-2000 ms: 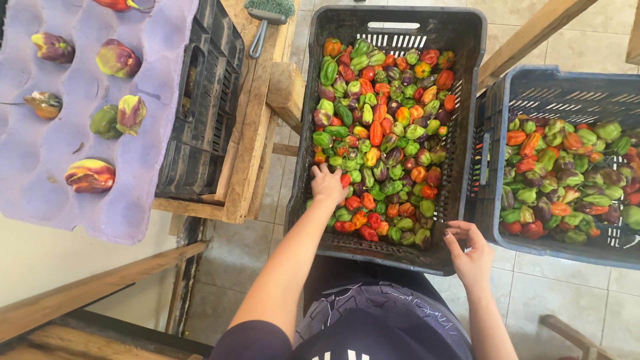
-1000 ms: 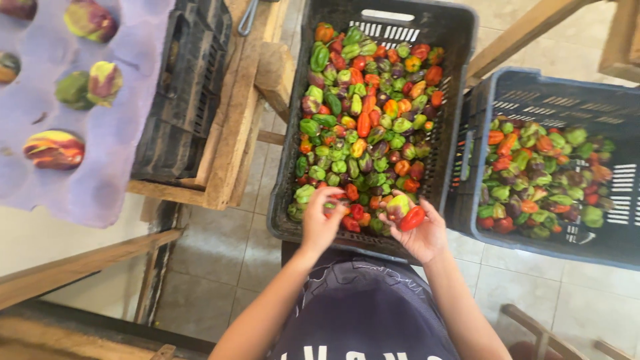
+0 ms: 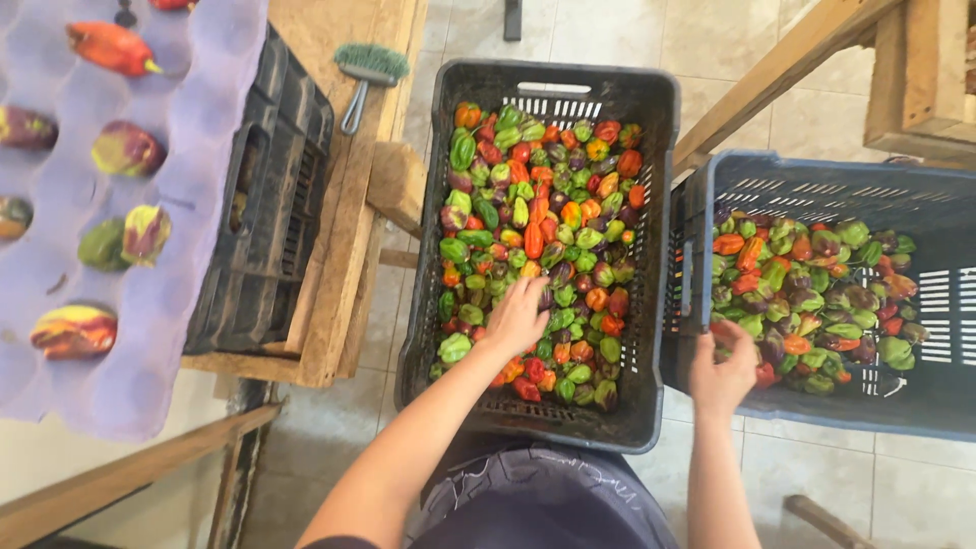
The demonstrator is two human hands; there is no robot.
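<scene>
A black plastic crate [image 3: 666,229] filled with small green, red, orange and purple peppers [image 3: 534,240] stands in front of me. My left hand [image 3: 520,316] reaches into it, its fingertips on the peppers near the middle; whether they grip one is hidden. To the right, a blue-grey plastic crate [image 3: 823,171] holds more mixed peppers [image 3: 808,297]. Over this crate's near left corner is my right hand [image 3: 723,366], fingers curled, with a bit of red at the fingertips that may be a pepper in the hand or one behind it.
At left, a purple molded egg tray [image 3: 46,282] bearing several peppers rests above a dark crate [image 3: 267,252] on a wooden table [image 3: 347,229]. A small green-bristled brush [image 3: 370,65] lies on the table. Wooden beams [image 3: 785,76] stand behind the right crate.
My hands were together at the near edge of the middle crate, with peppers in the fingers. Now the left is farther in among the peppers and the right is over the right crate.
</scene>
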